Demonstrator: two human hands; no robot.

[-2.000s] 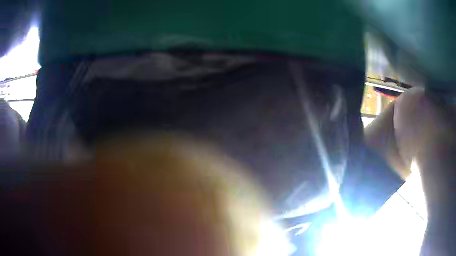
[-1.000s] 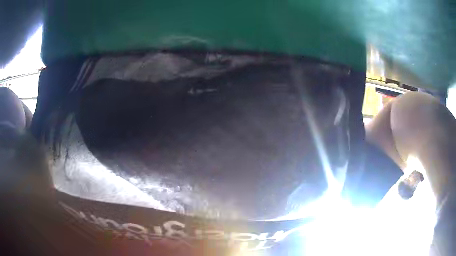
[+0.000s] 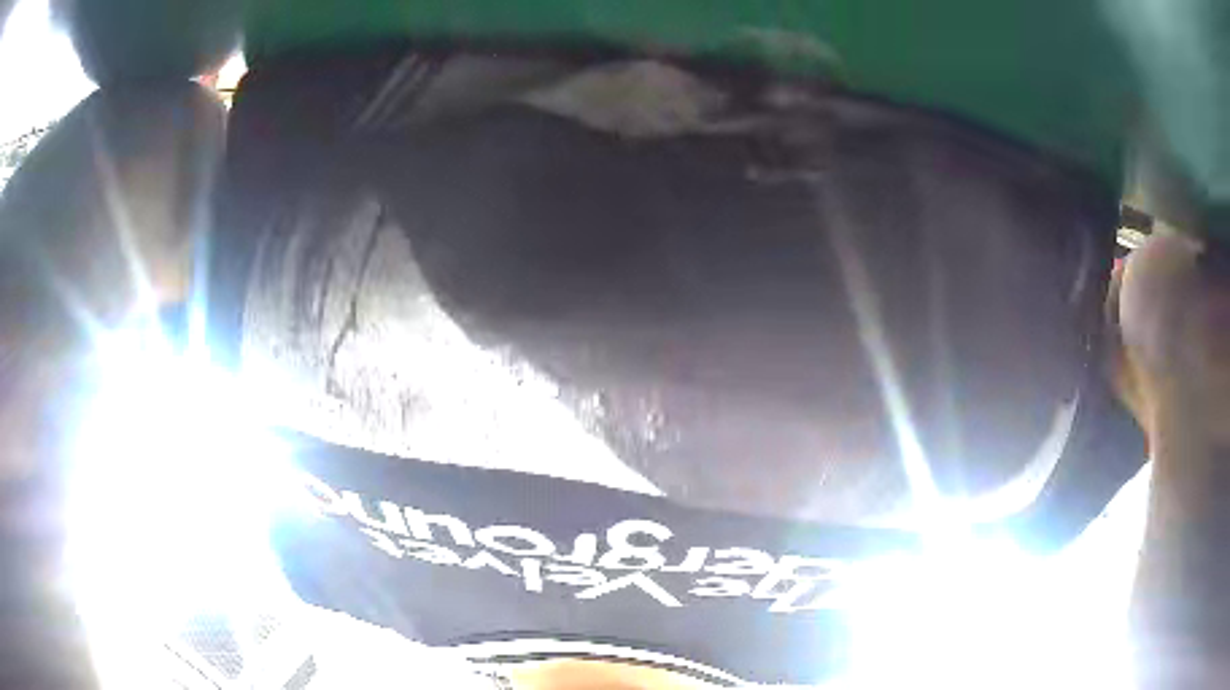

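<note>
The front of a dark shirt [image 3: 648, 270] with pale printed lettering [image 3: 540, 559] fills the middle of the head view. The letters look upside down. A pale printed patch [image 3: 418, 364] shows on its left part. Blurred bare skin, likely an arm, runs down the left side [image 3: 101, 189], and another runs down the right side [image 3: 1174, 351]. No fingers can be made out on either, so neither of my hands can be seen. No held part or work piece is visible.
A green surface [image 3: 648, 24] crosses the top edge; what it is cannot be told. Strong white glare [image 3: 176, 499] covers the lower left, and more glare [image 3: 985, 620] covers the lower right. A bit of skin [image 3: 607, 674] shows at the bottom edge.
The blurred skin-coloured shape close to the lens at lower left is gone. The shirt has shifted right and up, and more lettering shows. Glare and an arm now show at the left.
</note>
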